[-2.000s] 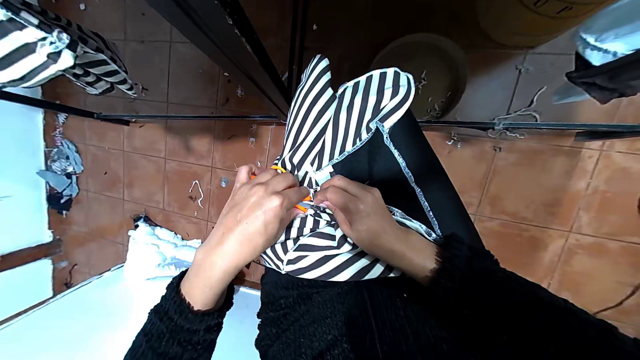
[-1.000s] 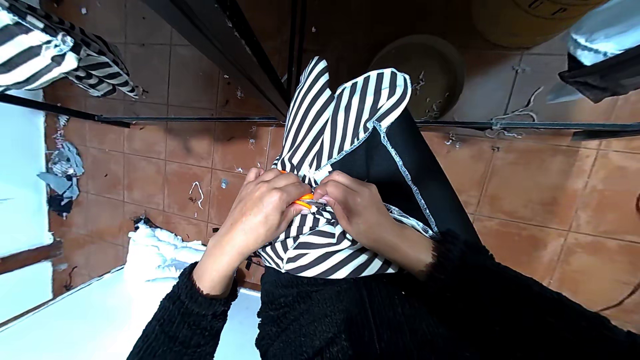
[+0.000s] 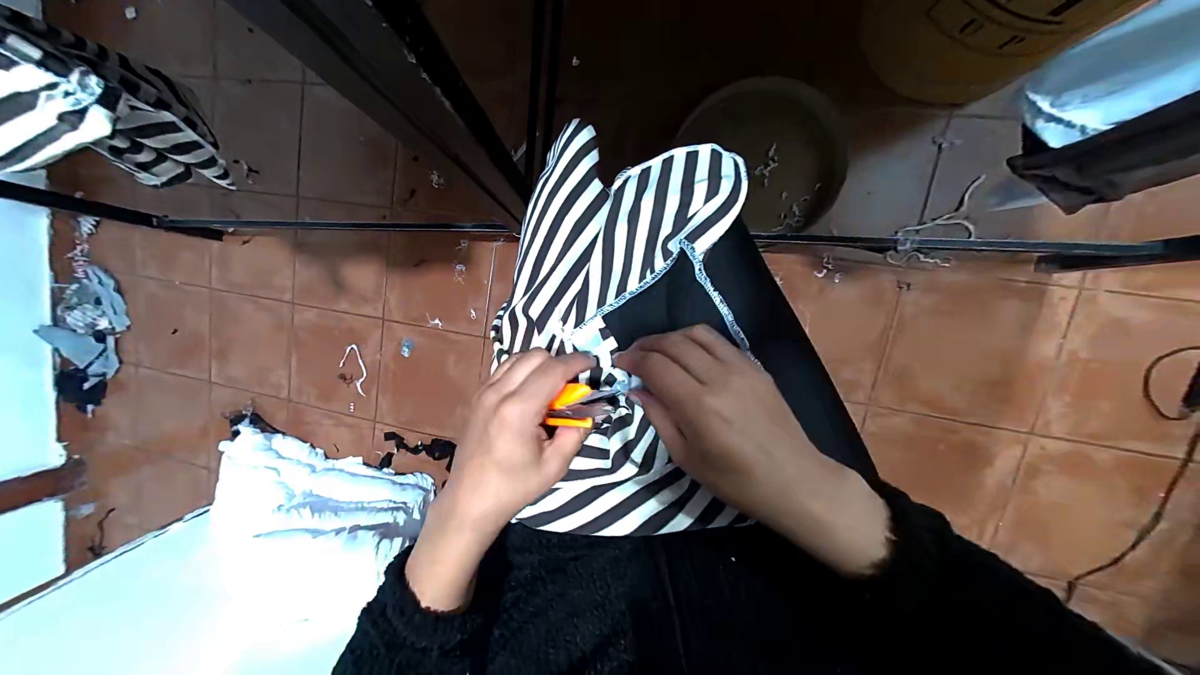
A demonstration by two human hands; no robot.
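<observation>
A black-and-white striped fabric piece [image 3: 647, 206] with an overlocked seam lies across my lap, a black panel [image 3: 647, 319] joined to it. My left hand [image 3: 516, 431] holds a small cutting tool with orange handles [image 3: 570, 409], probably thread snips, its metal blades pointing right over the cloth. Close by on the right, my right hand [image 3: 717, 412] pinches a bit of the fabric at the blade tips. The exact spot between the fingertips is partly hidden.
A dark metal frame bar [image 3: 356, 226] crosses in front of my lap. Beyond it stand a round basin [image 3: 769, 141] and a yellowish bucket [image 3: 966, 47]. White folded cloth [image 3: 319, 497] lies at lower left, more striped fabric [image 3: 141, 131] at upper left. Thread scraps litter the tiled floor.
The orange-handled tool shows more plainly now, between my two hands. My fingers have shifted a little on the cloth, which lies much as before.
</observation>
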